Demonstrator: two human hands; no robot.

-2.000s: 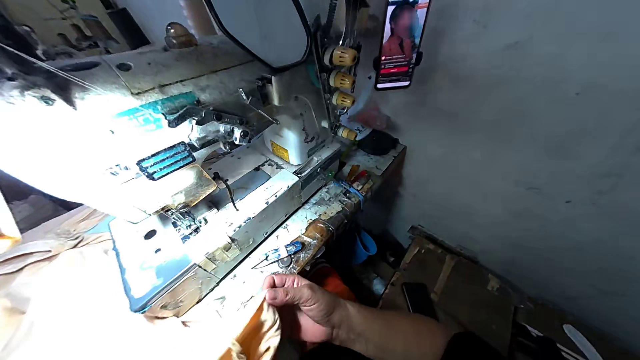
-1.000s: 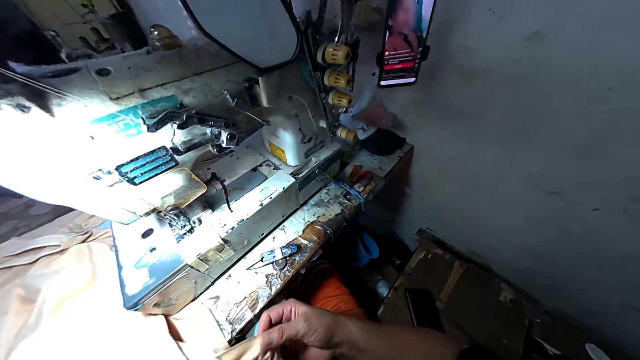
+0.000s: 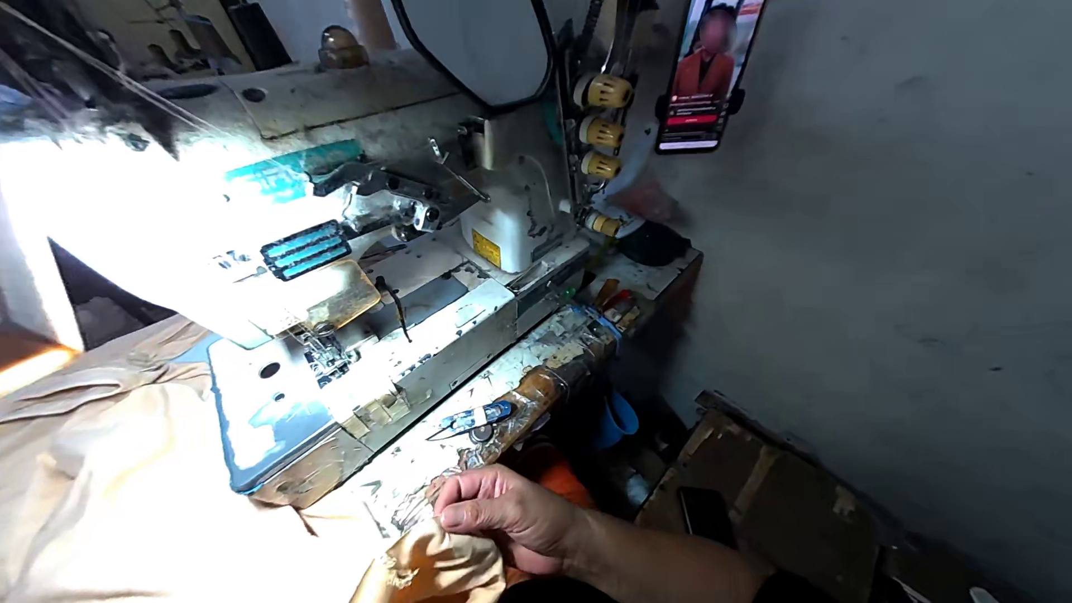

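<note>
My right hand (image 3: 507, 515) pinches the edge of a piece of tan fabric (image 3: 444, 557) between thumb and fingers, just off the front edge of the worktable. My left hand is out of view. Beyond stands an industrial sewing machine (image 3: 469, 335); its presser foot and needle area (image 3: 327, 350) are brightly lit, and no cloth is seen under the foot. More pale tan fabric (image 3: 126, 486) lies in folds at the left, beside the machine bed. Blue-handled thread snips (image 3: 477, 419) lie on the worn table edge, next to a small dark round part.
A phone (image 3: 710, 75) with a lit screen is mounted by the wall at the upper right. Thread tension knobs (image 3: 603, 131) line the machine's right end. A dark phone (image 3: 706, 515) rests on a brown box-like surface (image 3: 796, 502) at the lower right. A blue object hangs under the table.
My right hand has stayed near the table's front edge, holding the fabric. The held fabric sank mostly out of sight one second ago and shows more now.
</note>
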